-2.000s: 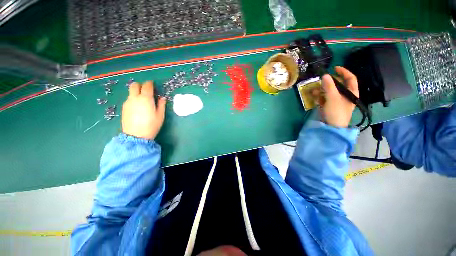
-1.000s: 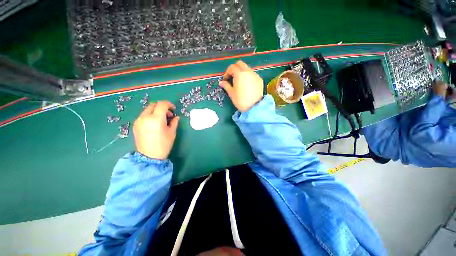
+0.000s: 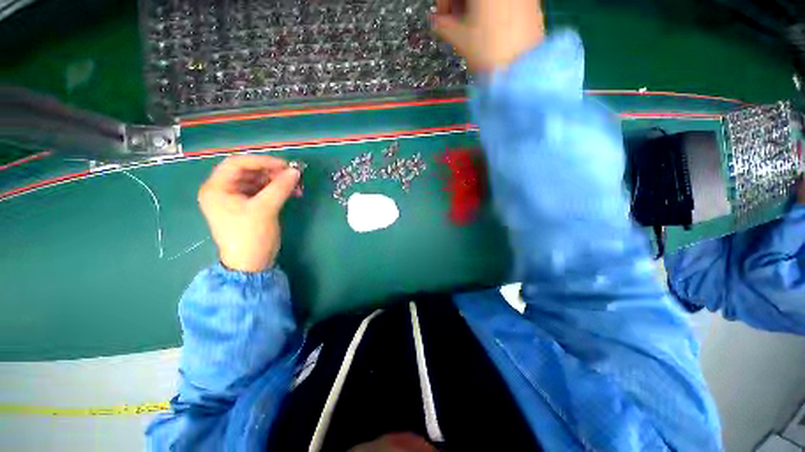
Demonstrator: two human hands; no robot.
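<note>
My left hand [image 3: 240, 212] is above the mat with thumb and index finger pinched on a small speckled circuit board part [image 3: 297, 168]. My right hand [image 3: 496, 33] reaches over the right end of the large tray of parts [image 3: 300, 53], blurred and cut by the top edge; what its fingers hold is not clear. Loose speckled parts [image 3: 378, 173] lie in a cluster beyond a flat white pad [image 3: 372, 213]. Short red lead wires [image 3: 462, 186] lie in a pile right of them. Thin solder wire [image 3: 157, 210] curves on the mat at left.
A metal bracket [image 3: 146, 139] stands at the upper left. Red-edged strips run between mat and tray. A black box [image 3: 664, 179] and a second tray of parts [image 3: 761, 163] are at right, beside another person's blue sleeve [image 3: 750, 274]. My right sleeve crosses the mat.
My right hand has gone from the loose parts out to the far tray. My left hand now pinches a part. The loose parts at left no longer show. My right sleeve now hides the yellow pot.
</note>
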